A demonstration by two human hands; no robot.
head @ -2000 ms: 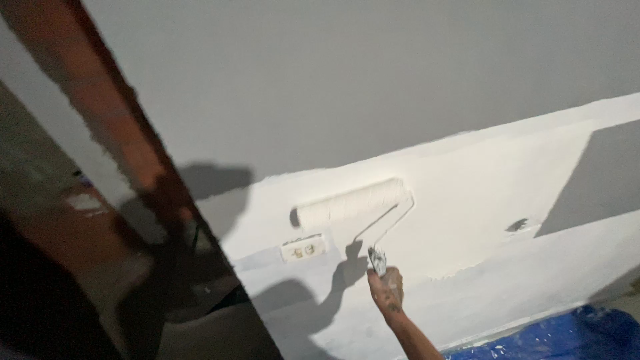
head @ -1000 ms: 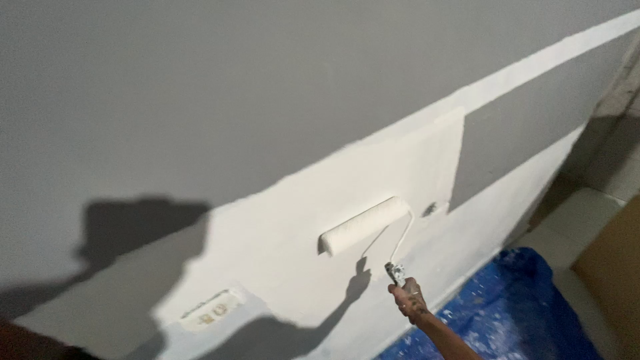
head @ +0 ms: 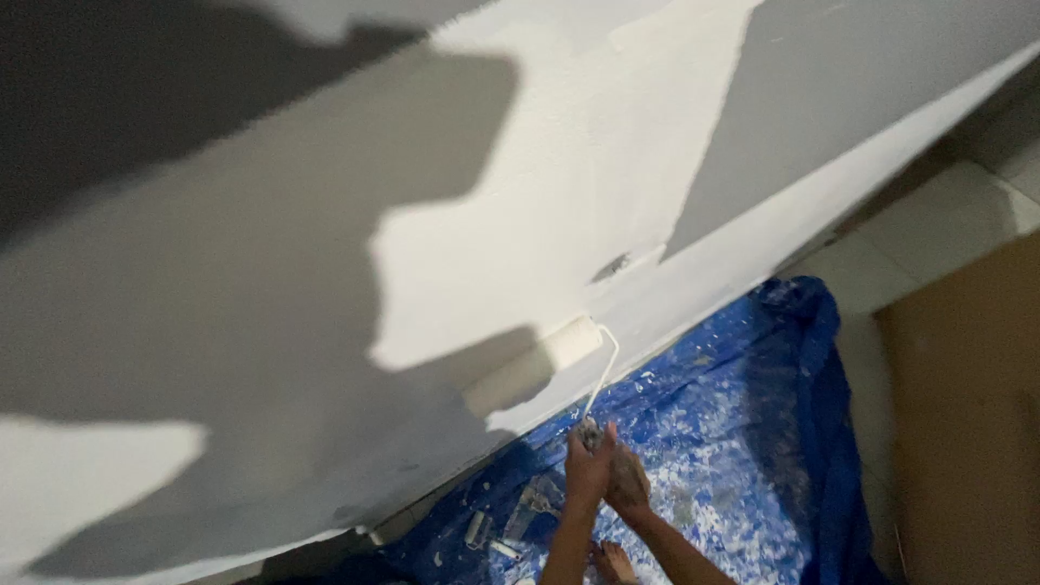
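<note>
Both my hands grip the handle of a paint roller in the lower middle of the view. My left hand (head: 587, 467) and my right hand (head: 628, 481) are close together, touching at the handle. The white roller sleeve (head: 532, 366) rests against the lower part of the wall, partly in shadow, and its thin wire frame (head: 604, 370) curves down to my hands. Fresh white paint (head: 552, 187) covers a broad patch of the wall, beside a grey part (head: 800, 122). A dark opening (head: 613, 266) shows in the wall above the sleeve.
A blue plastic sheet (head: 691, 455), splashed with white paint, covers the floor along the wall. Small painting tools (head: 479, 528) lie on it near a bare foot (head: 615, 562). Floor tiles (head: 910, 236) and a brown board-like surface (head: 967, 390) are at the right.
The roller has moved down the wall to near its base. One hand was seen on the handle before; now both are. The view has tilted down, showing more of the sheet.
</note>
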